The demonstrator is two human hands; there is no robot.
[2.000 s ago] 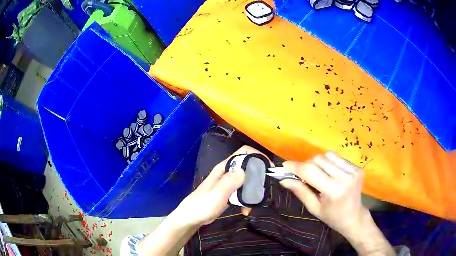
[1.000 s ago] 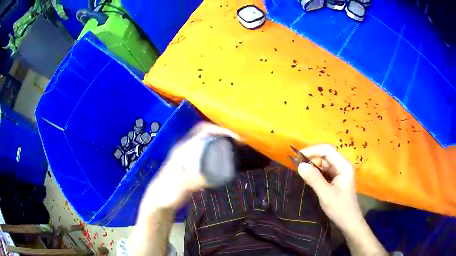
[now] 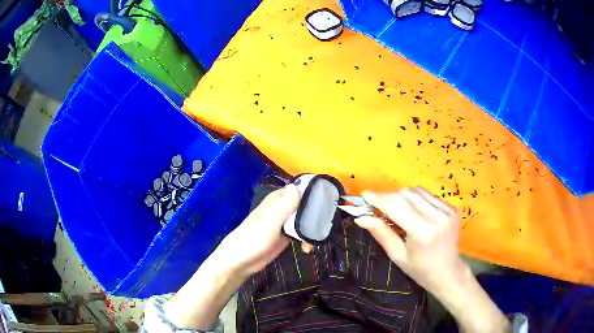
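Note:
A small padded case [image 3: 319, 209] with a grey face, black edges and a pale side band is held above the lap, its grey face turned up and to the right. My left hand [image 3: 267, 227] grips it from the left side; most of the fingers are hidden under it. My right hand [image 3: 420, 227] holds thread snips [image 3: 357, 207] with silvery blades and reddish-brown handles. The blade tips are at the right black edge of the case; whether they touch it is unclear.
An orange cover [image 3: 312, 97] with dark trimmings and a lone pale case [image 3: 324, 24] lies ahead. A lower blue bin [image 3: 111, 143] at left holds several cases [image 3: 174, 185]. An upper blue bin [image 3: 495, 71] holds more. A green container [image 3: 150, 49] stands behind.
Since one second ago, my left hand has moved right and the case is turned to show its grey face clearly. My right hand has brought the snips left to the case's edge.

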